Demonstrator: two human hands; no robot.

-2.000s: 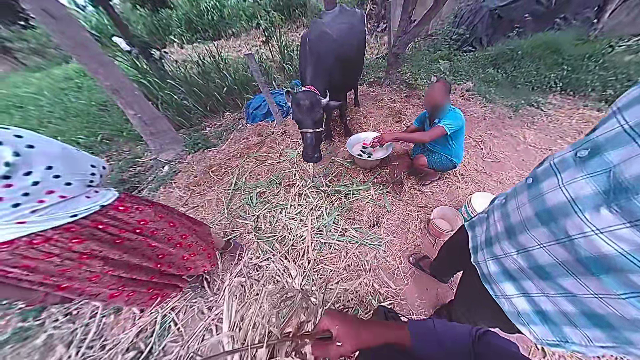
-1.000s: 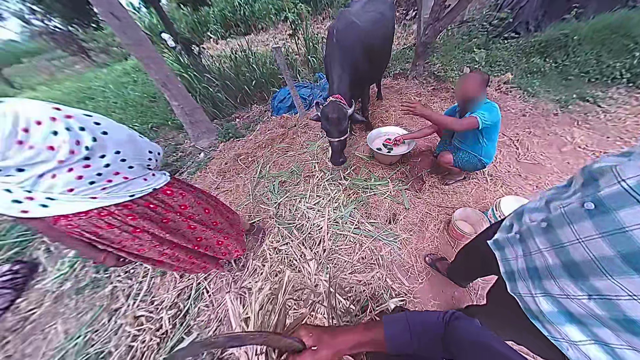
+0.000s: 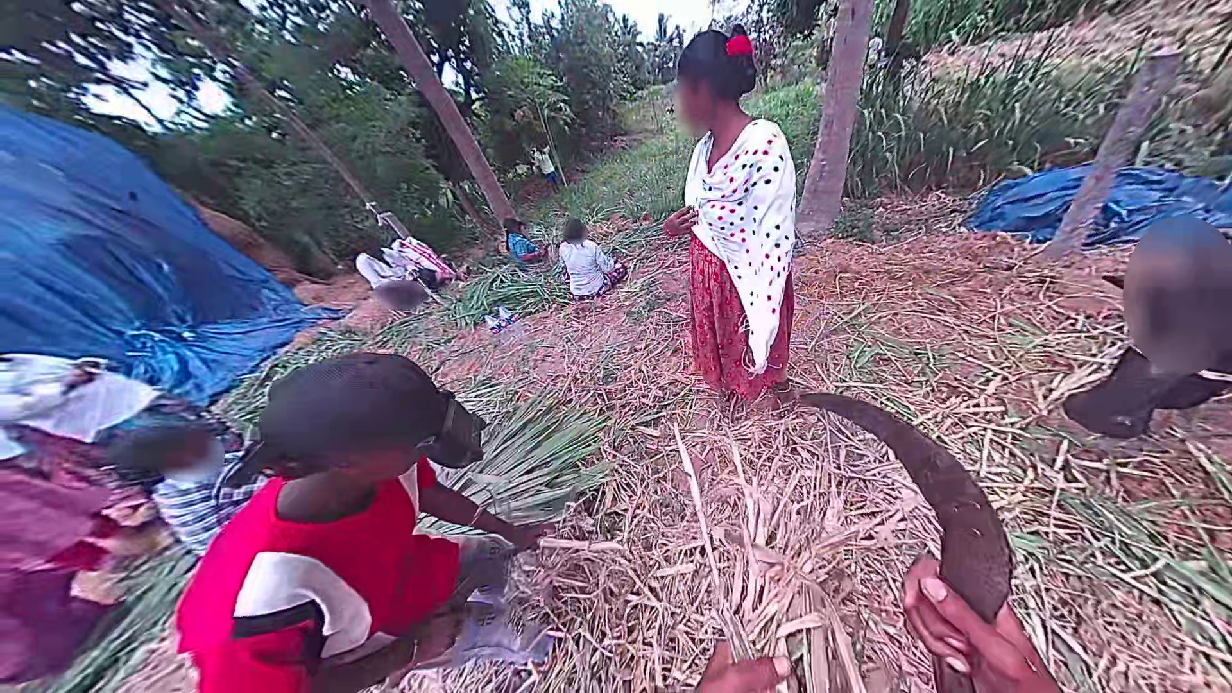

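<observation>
My right hand (image 3: 972,626), at the lower right, is closed around the base of a curved dark sickle (image 3: 948,486); its blade arcs up and left over the straw. My left hand (image 3: 741,674) shows only in part at the bottom edge, against a bundle of dry stalks (image 3: 775,587); its thumb lies along them and the rest is cut off, though the fingers look closed on the stalks. To the left, a person in a black cap and red shirt (image 3: 327,558) bends forward, one hand reaching to the ends of the dry stalks.
A person in a dotted white shawl (image 3: 746,192) stands ahead. The head of a dark buffalo (image 3: 1145,385) is at the right edge. Cut green grass (image 3: 525,462) lies on the ground. A blue tarpaulin (image 3: 125,241) covers a heap at left. Several people sit farther back, near leaning trunks (image 3: 443,106).
The view has swung far left, bringing in the capped person and the blue-covered heap. The sickle's whole curve now shows, and part of my left hand has come into view.
</observation>
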